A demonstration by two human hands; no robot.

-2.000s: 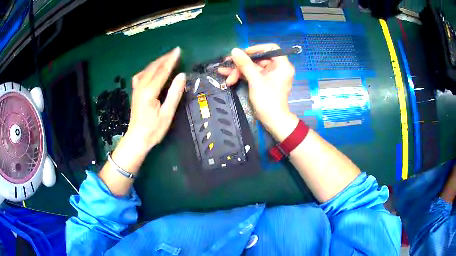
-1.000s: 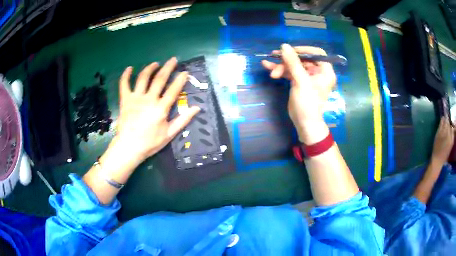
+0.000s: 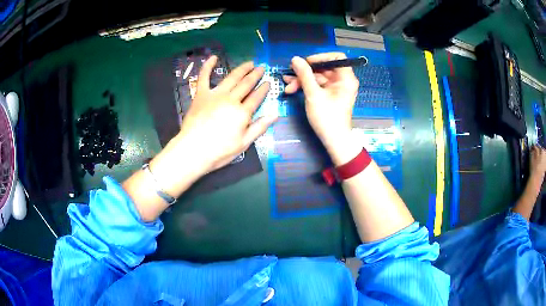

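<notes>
The dark grey phone housing (image 3: 185, 89) lies on the black work pad (image 3: 236, 179), mostly hidden under my left hand. My left hand (image 3: 221, 119) is spread, fingers apart, its fingertips by the left edge of the blue release-liner sheets (image 3: 374, 86). My right hand (image 3: 329, 89) holds the slim black tweezers (image 3: 335, 63) like a pen. Their tip points left at small pale pieces (image 3: 275, 86) on the blue film near my left fingertips. Whether the tip grips a piece is too small to tell.
A loose heap of small black parts (image 3: 99, 137) and a large black mat (image 3: 48, 131) lie left. A fan (image 3: 7, 155) is cut off at the left edge. Yellow tape (image 3: 438, 149), a black block (image 3: 503, 89) and another person's hand (image 3: 537, 164) are at right.
My left hand has moved right across the housing toward the sheets. My right hand with the tweezers has moved left, close to it. The housing sits farther left and up in view.
</notes>
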